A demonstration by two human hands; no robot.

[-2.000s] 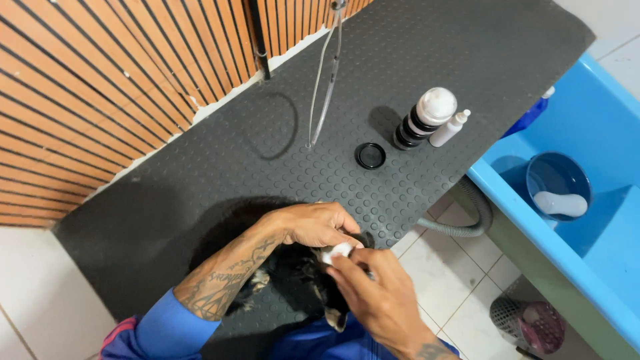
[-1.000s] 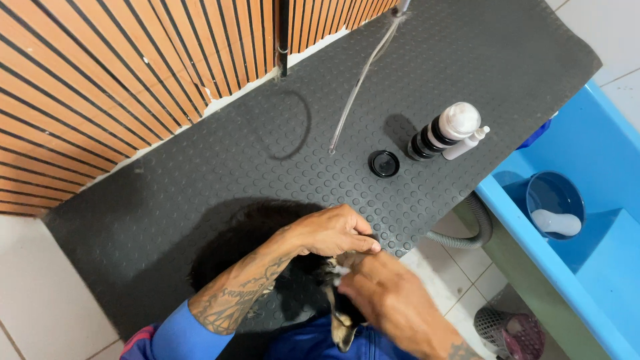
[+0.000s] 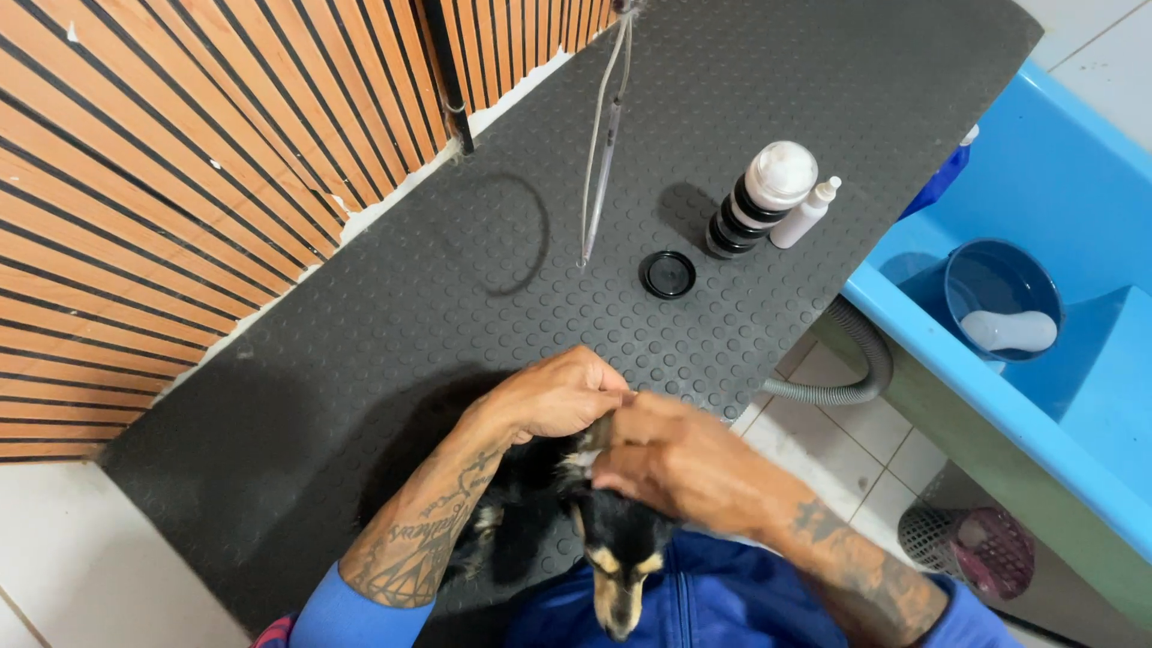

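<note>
A black and tan dog [image 3: 621,540] is at the near edge of the table, its muzzle pointing down in view against a blue garment. My left hand [image 3: 562,391] pinches the dog's ear flap above its head. Close against it, my right hand [image 3: 670,454] is at the same ear, slightly blurred, with a bit of white material [image 3: 583,459], perhaps cotton, by its fingertips. Beyond the hands stands a stack of black-ringed clear jars [image 3: 756,202] with white stuff in the top one. A white spray bottle [image 3: 807,213] stands beside it, and a black lid [image 3: 669,274] lies nearer.
The black studded rubber mat [image 3: 360,315] covers the table. A clear looped tether [image 3: 601,171] hangs over it. At right are a blue tub [image 3: 954,351] holding a dark bucket [image 3: 1003,297], a grey corrugated hose [image 3: 864,360] and a mesh basket [image 3: 967,540]. A slatted wood wall [image 3: 198,180] rises at left.
The white wad seen in my right fingers two seconds ago is now mostly hidden. The dog's face, earlier largely covered or turned, now shows below my right hand. Both hands remain at its head.
</note>
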